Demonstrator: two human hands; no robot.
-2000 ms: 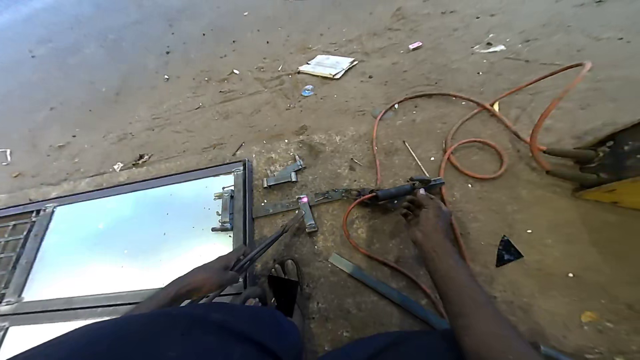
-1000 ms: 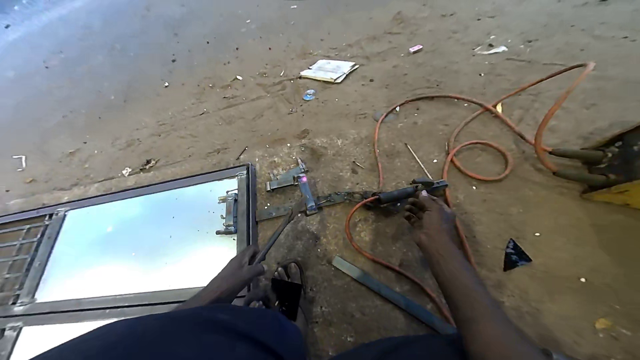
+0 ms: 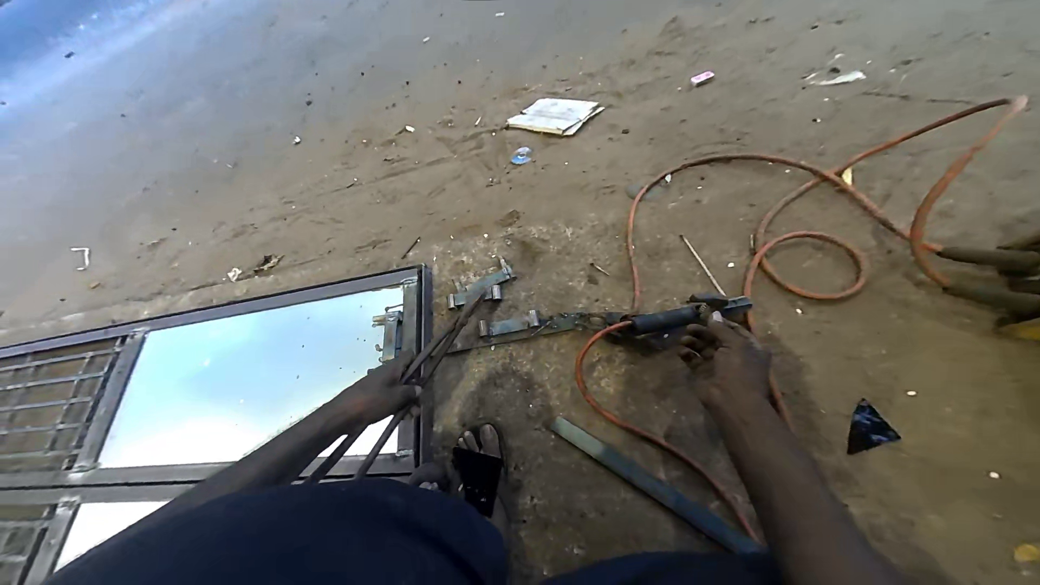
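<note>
My left hand (image 3: 394,390) grips a pair of long-handled metal tongs (image 3: 439,345), whose tips reach a small metal hinge-like piece (image 3: 479,290) on the ground. A second such piece (image 3: 510,325) lies just below it, on a flat metal bar (image 3: 561,327). My right hand (image 3: 727,349) is at the jaw end of a black welding electrode holder (image 3: 666,318), fingers curled by it; whether they close around it is unclear. An orange cable (image 3: 634,236) runs from the holder. A thin rod (image 3: 703,264) lies just beyond.
A metal-framed panel (image 3: 426,325) with reflective sheet and grille lies at left. A flat metal strip (image 3: 650,481) rests between my legs. A dark triangular shard (image 3: 871,426) is at right, folded paper (image 3: 556,115) farther off. My sandaled foot (image 3: 483,447) stands beside the panel; cable ends enter at far right.
The tongs in my left hand have shifted, and their tips now meet the upper hinge-like piece. The two pieces lie farther apart than a second ago. My right hand stays by the holder.
</note>
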